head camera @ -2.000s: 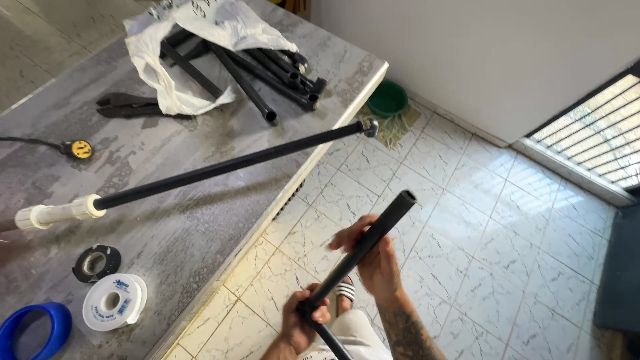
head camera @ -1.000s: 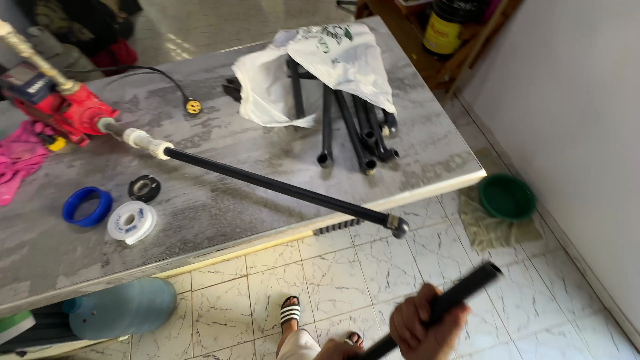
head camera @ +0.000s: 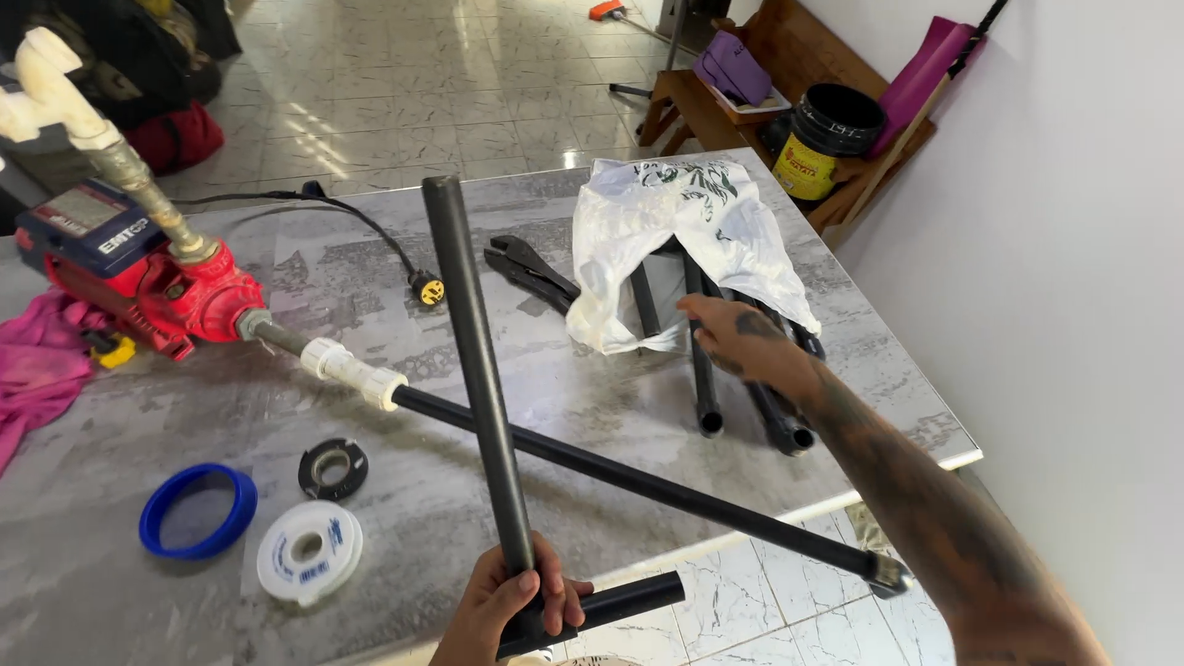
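Note:
My left hand grips a black pipe that stands nearly upright; a second black pipe piece lies crosswise at its lower end. My right hand reaches over the black pipes that stick out of a white plastic bag; whether its fingers touch them is unclear. Black locking pliers lie left of the bag, their handles partly under it. A long black pipe runs from a white fitting on a red pump past the table edge and ends in a metal elbow.
A white tape spool, a black tape roll and a blue ring lie on the grey table. A yellow plug lies farther back. Beyond the table's right corner are a black bucket and a wooden bench.
My right hand has left the held pipe and moved to the pipes by the bag. The held pipe now stands more upright, over the table. The view has shifted.

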